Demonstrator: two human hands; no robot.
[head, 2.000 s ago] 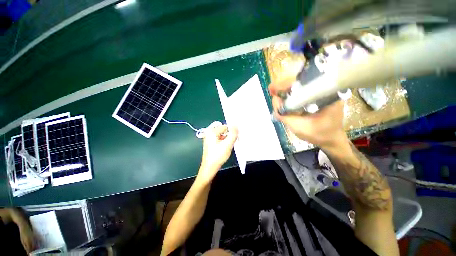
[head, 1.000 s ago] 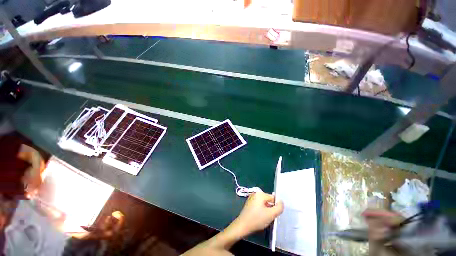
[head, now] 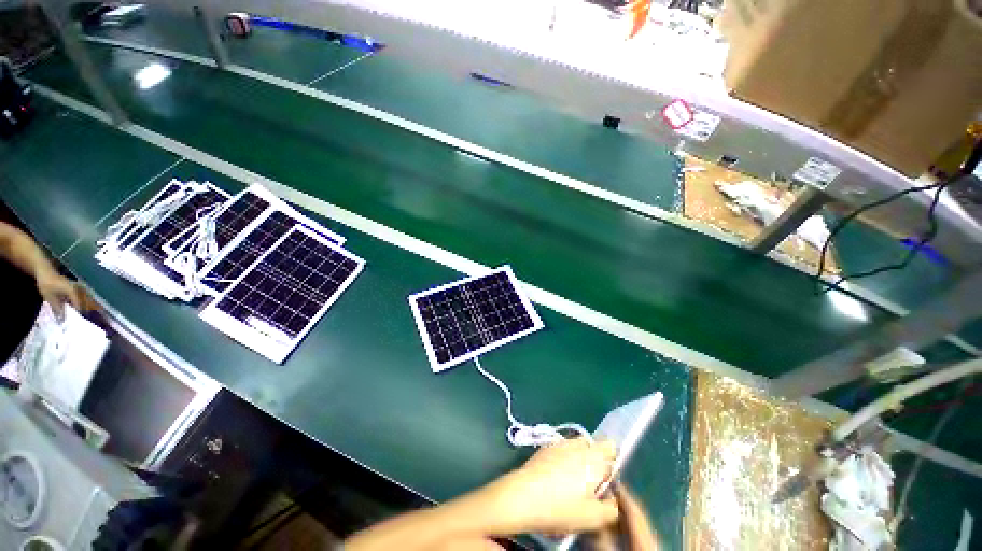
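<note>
My left hand (head: pixel 565 484) is closed on a white-edged solar panel (head: pixel 637 423), seen nearly side-on and tilted over the green bench. My right hand (head: pixel 635 525) is blurred at the bottom edge, by the panel's lower part; most of it is hidden or cut off, and its grip cannot be told. A coiled white cord (head: pixel 538 434) lies by my left hand and leads to a dark solar panel (head: pixel 476 318) lying face up on the bench. A blurred grey tool, possibly the glue gun (head: pixel 824 463), rests on the tan board with a pale hose.
Overlapping panels with coiled cords (head: pixel 282 282) lie on the left. The tan board (head: pixel 743 463) is on the right, with a crumpled white wad (head: pixel 858 495). A co-worker's hand (head: pixel 54 285) holds a white panel at far left. A cardboard box (head: pixel 851 75) stands on the upper shelf.
The view has shifted. The white panel pieces, spread open before, now show as one narrow tilted panel. My right hand has left the tool on the board and moved left to the panel.
</note>
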